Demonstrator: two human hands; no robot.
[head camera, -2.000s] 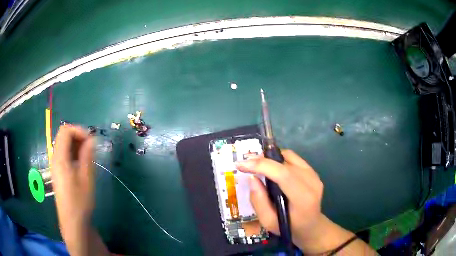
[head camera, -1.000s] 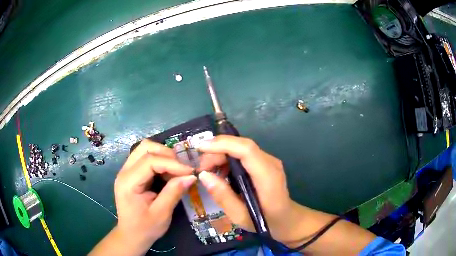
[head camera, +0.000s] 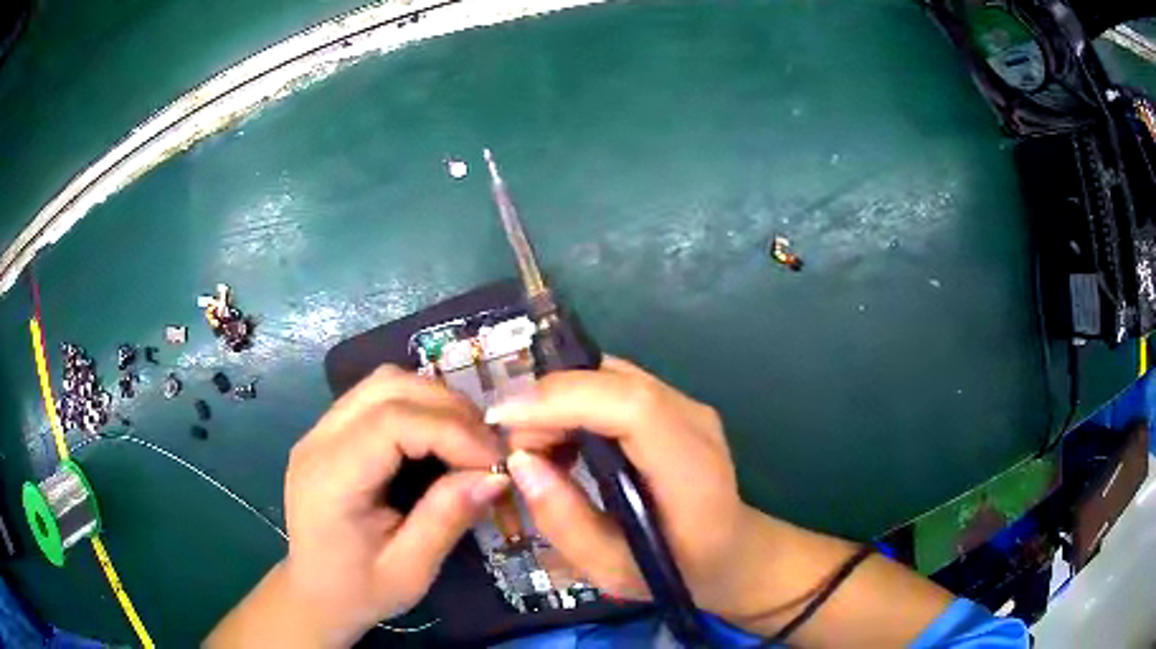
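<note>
My left hand (head camera: 380, 488) and my right hand (head camera: 621, 463) meet fingertip to fingertip over the phone assembly. Between the fingertips is a tiny dark and gold bit (head camera: 500, 468), mostly hidden; I cannot tell what it is. My right hand also holds the black soldering iron (head camera: 513, 241), its silver tip pointing up and away over the bench. The open phone assembly (head camera: 467, 349) lies on the black foam pad (head camera: 361, 364); its middle is covered by my hands. Its green board end shows beyond them, and the shielded board end nearer me.
At left are the green solder spool (head camera: 61, 511) with a thin solder wire (head camera: 209, 478), a heap of small components (head camera: 84, 393) and a gold and dark cluster (head camera: 228, 320). A small gold bit (head camera: 786, 254) lies right. A black fan (head camera: 1014, 57) stands at the upper right.
My left hand has come from the components at left to meet my right hand over the phone. Since then both hands have stayed together, with small finger shifts. The view has shifted.
</note>
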